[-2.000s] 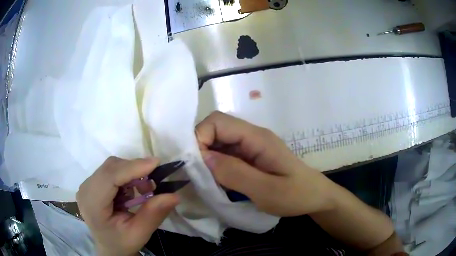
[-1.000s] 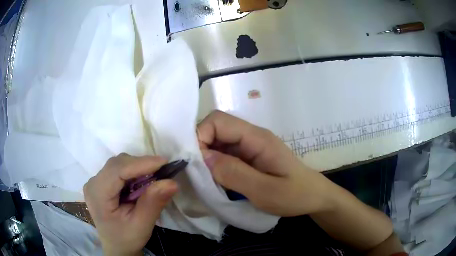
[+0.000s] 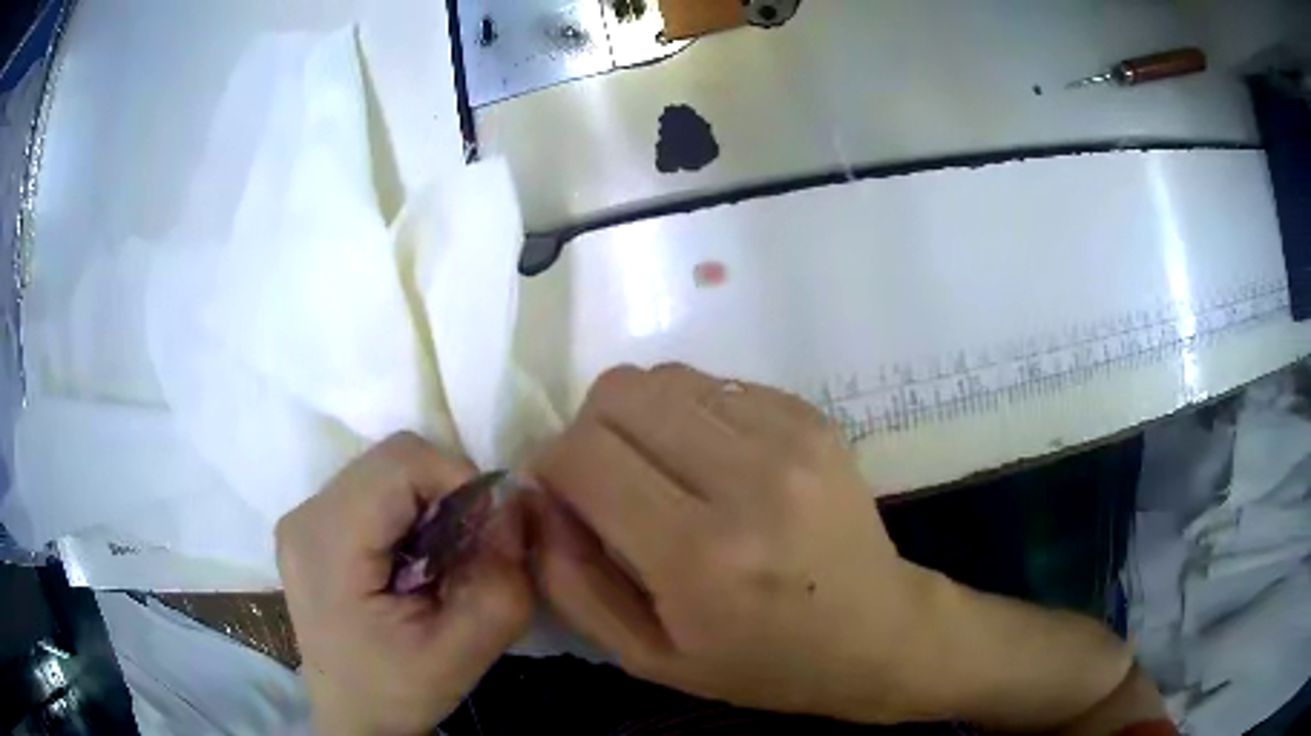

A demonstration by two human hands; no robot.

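My left hand (image 3: 396, 575) is closed around small thread snips (image 3: 457, 526) with a mauve handle; their dark blades point up and right, toward my right hand. My right hand (image 3: 705, 532) is beside it, fingers bent and thumb side against my left fingertips. White cloth (image 3: 324, 273) with cream folds lies on the table at the left and runs down to my hands. The cloth's lower part is mostly hidden behind my hands. My right fingertips are at the cloth, but what they pinch is hidden.
The shiny needle plate (image 3: 554, 46) and orange-brown block (image 3: 702, 16) are at the top. An awl or screwdriver (image 3: 1159, 66) lies at the upper right. A printed ruler (image 3: 1035, 362) follows the front edge. White cloth bundles (image 3: 1222, 561) hang at the lower right.
My right hand has turned over and moved left against my left hand. The snips' blades are closed, after being open two seconds ago. The cloth's right edge has shifted left and dropped.
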